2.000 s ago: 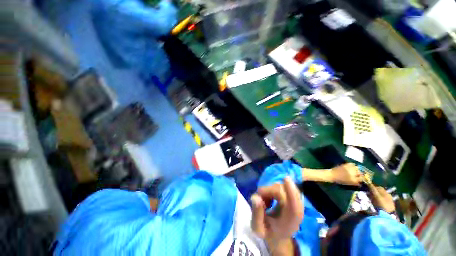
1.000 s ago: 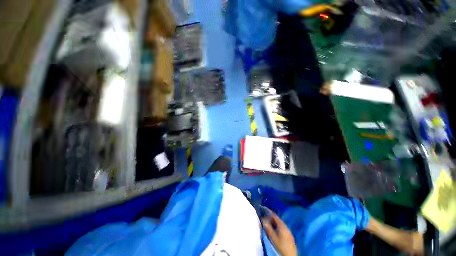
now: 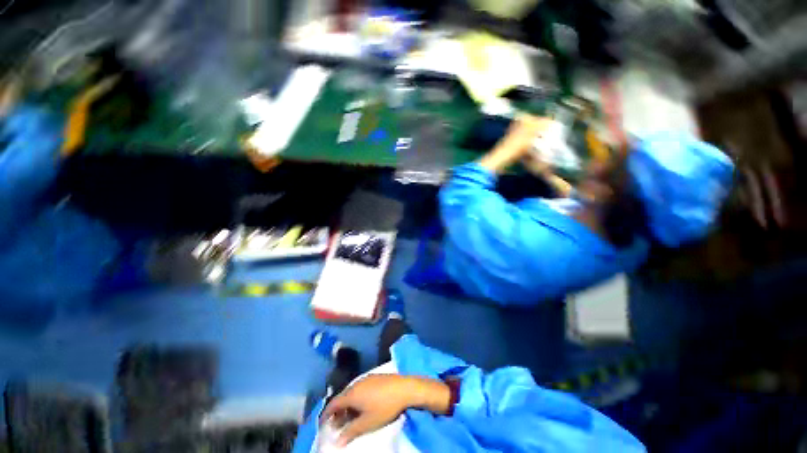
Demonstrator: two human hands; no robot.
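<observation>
My right hand (image 3: 380,403) is at the bottom centre, in front of the white front of my garment. Its fingers are bent and blurred, with a dark gap near the thumb. I cannot tell whether it holds anything small. My left hand is not in view. Nearest in front of my feet is a white flat box or stack (image 3: 348,287) with a red lower edge and a dark glossy item on its far end. It is low, beside the bench.
A person in blue (image 3: 540,243) sits at the green bench (image 3: 208,133), hands on the work. Another blue sleeve (image 3: 31,164) is at the left. Dark stacked trays (image 3: 168,389) stand on the blue floor at lower left. A pale box (image 3: 602,310) lies right. Yellow-black tape (image 3: 274,288) crosses the floor.
The view has swung round; the shelving has left it and the bench now runs across the top. My right hand has moved across the front of my body.
</observation>
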